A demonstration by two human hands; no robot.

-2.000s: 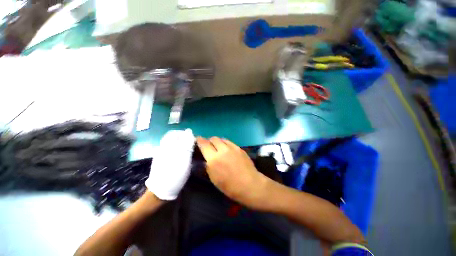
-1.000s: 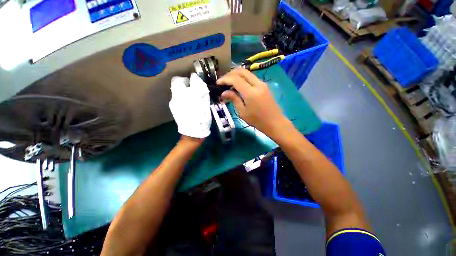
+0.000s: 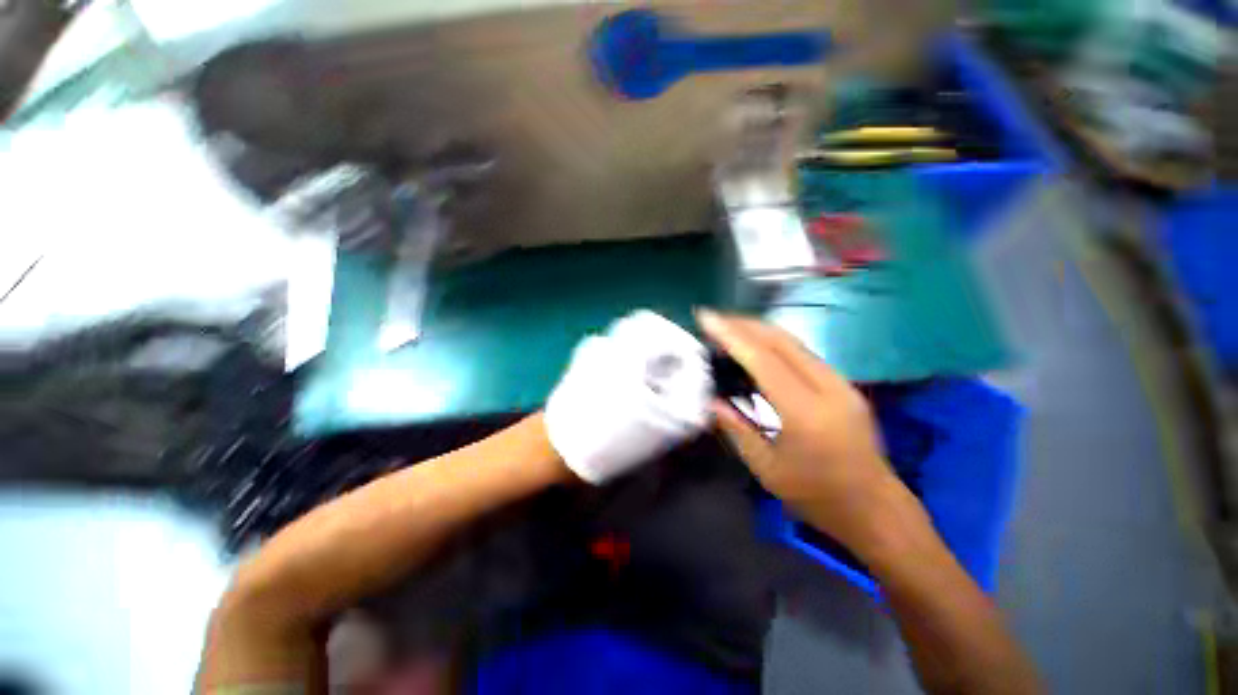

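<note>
The frame is blurred by motion. My left hand (image 3: 631,394), in a white glove, is closed in front of the bench's front edge, its fingers curled. My bare right hand (image 3: 812,428) is just right of it, thumb and fingers around a small dark cable bundle (image 3: 735,379). The bundle lies between the two hands; whether my left fingers also grip it cannot be told. The twist-tie head (image 3: 770,234) stands beyond my hands. The winding arms (image 3: 411,272) stick out at the left from the blurred winding disc (image 3: 272,122).
A black cable heap (image 3: 136,407) lies at left by the white table (image 3: 149,224). Red scissors (image 3: 847,242) and yellow-handled cutters (image 3: 889,147) lie on the green mat (image 3: 570,306). A blue bin (image 3: 980,468) is below right, another (image 3: 998,116) behind the bench end. The machine housing (image 3: 570,163) stands behind.
My hands have moved from the twist-tie head back toward my body, with the dark bundle between them. The view has swung left, showing the cable heap and white table again.
</note>
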